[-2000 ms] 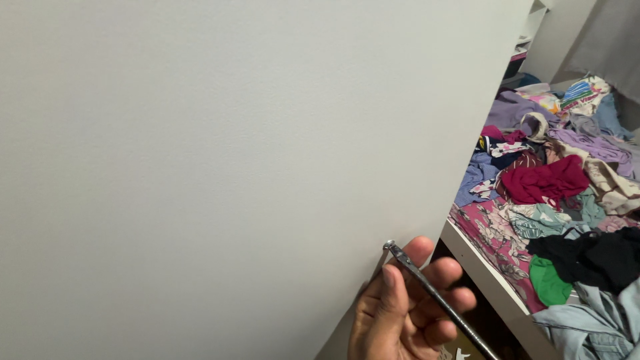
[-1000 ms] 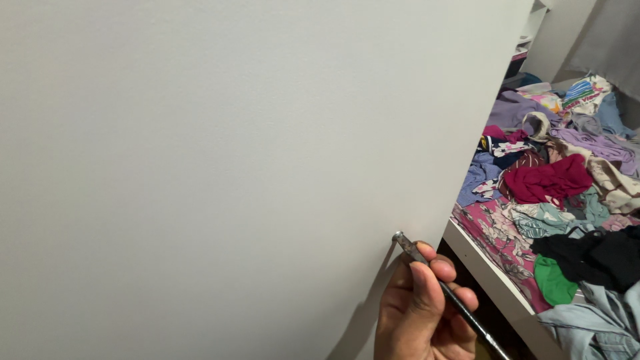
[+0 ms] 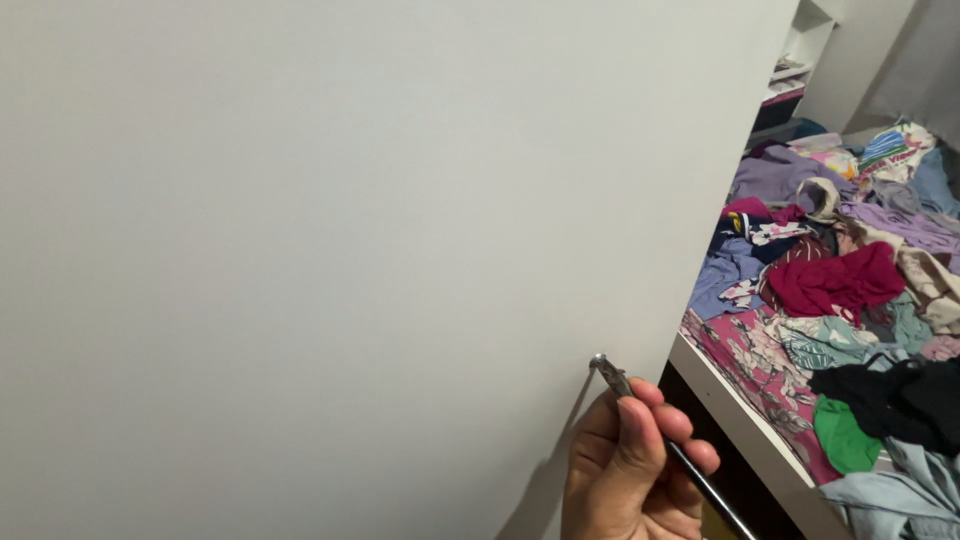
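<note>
A pale, smooth panel fills most of the view. Near its lower right edge a small metal screw head shows at the surface. My right hand pinches a dark metal screwdriver shaft between thumb and fingers. The shaft's tip meets the screw head or lies right at it; exact seating cannot be told. The far end of the shaft runs out of view at the bottom. My left hand is not in view.
Right of the panel's edge, a bed with a white frame carries a heap of clothes, among them a crimson garment, a black one and a green one. White shelves stand behind, beside a grey curtain.
My right hand has moved slightly right, and its fingers have closed more around the shaft. The shaft's tip has shifted a little to the right on the panel.
</note>
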